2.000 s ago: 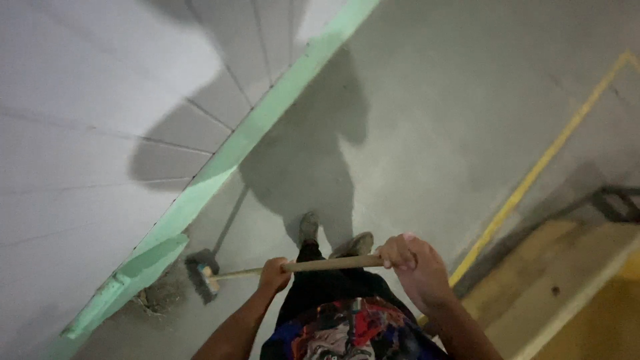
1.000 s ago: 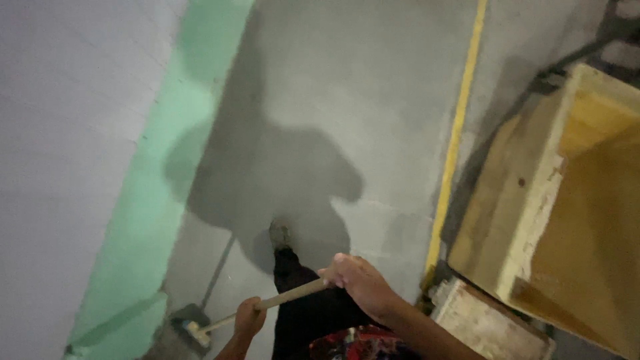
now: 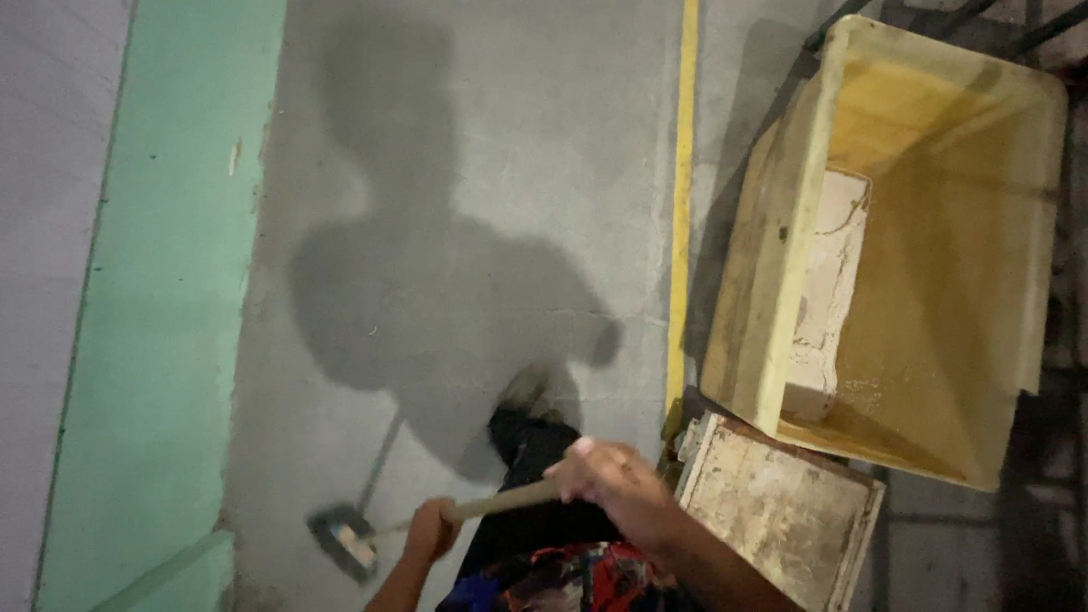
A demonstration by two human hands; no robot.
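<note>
A broom with a light wooden handle (image 3: 508, 500) slants across the front of my body. Its dark head (image 3: 343, 541) is low on the left, over the grey floor by the green band; whether the bristles touch the floor I cannot tell. My left hand (image 3: 433, 529) is closed round the lower part of the handle. Higher up, near the handle's end, my right hand (image 3: 614, 484) grips it, slightly blurred.
A large yellow plastic tub (image 3: 935, 280) with a whitish flat piece (image 3: 829, 280) inside stands on the right. Below it lies a worn, stained tray or board (image 3: 782, 510). A yellow line (image 3: 682, 204) runs along the floor; the green band (image 3: 170, 280) borders the left side.
The view has turned and shifted, so the yellow tub now shows almost whole at the right. Both hands have stayed on the broom handle throughout.
</note>
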